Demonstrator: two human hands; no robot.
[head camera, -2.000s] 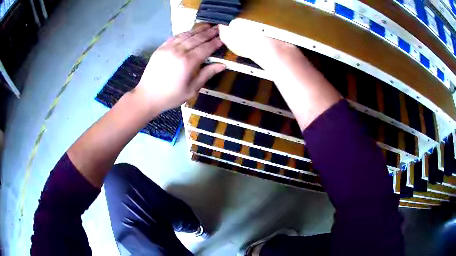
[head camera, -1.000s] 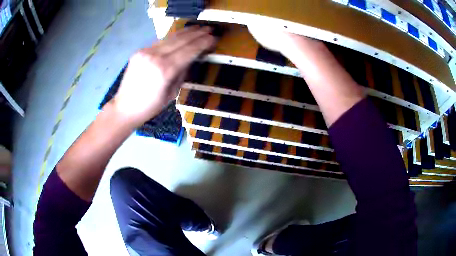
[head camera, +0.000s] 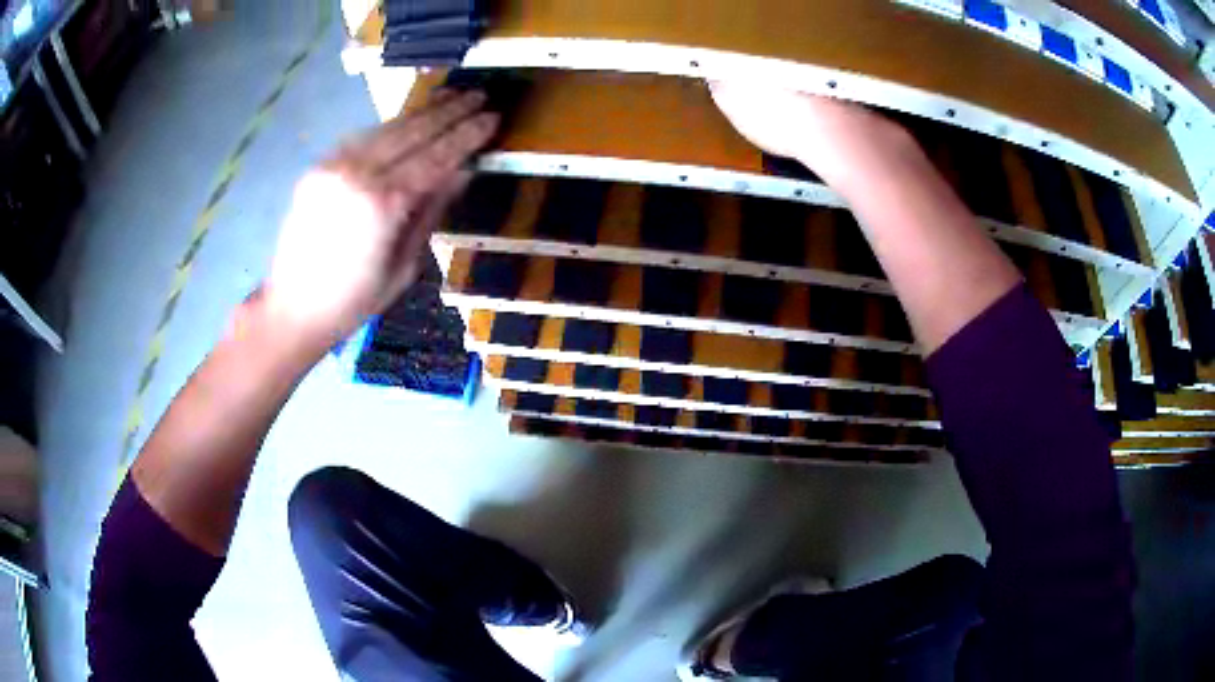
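Note:
My left hand (head camera: 367, 220) is blurred at the left end of an upper shelf board (head camera: 613, 117). Its fingertips touch or lie over a black piece (head camera: 496, 93) there; whether they grip it is unclear. My right hand (head camera: 786, 127) reaches under the board above; its fingers are hidden behind the white front rail (head camera: 693, 64). A stack of black pieces (head camera: 429, 29) sits at the left end of the board above. Black pieces (head camera: 673, 220) lie in spaced rows on the tiers below.
A blue crate (head camera: 420, 349) packed with black pieces stands on the floor at left. A yellowish line (head camera: 200, 253) crosses the grey floor. A neighbouring rack (head camera: 1173, 366) is at far right. My legs (head camera: 413, 573) are below. Dark shelving (head camera: 67, 80) shows at upper left.
My view has shifted, so the rack sits further left. My hands have moved apart, the right one further right along the shelf, with more bare orange-brown board showing between them.

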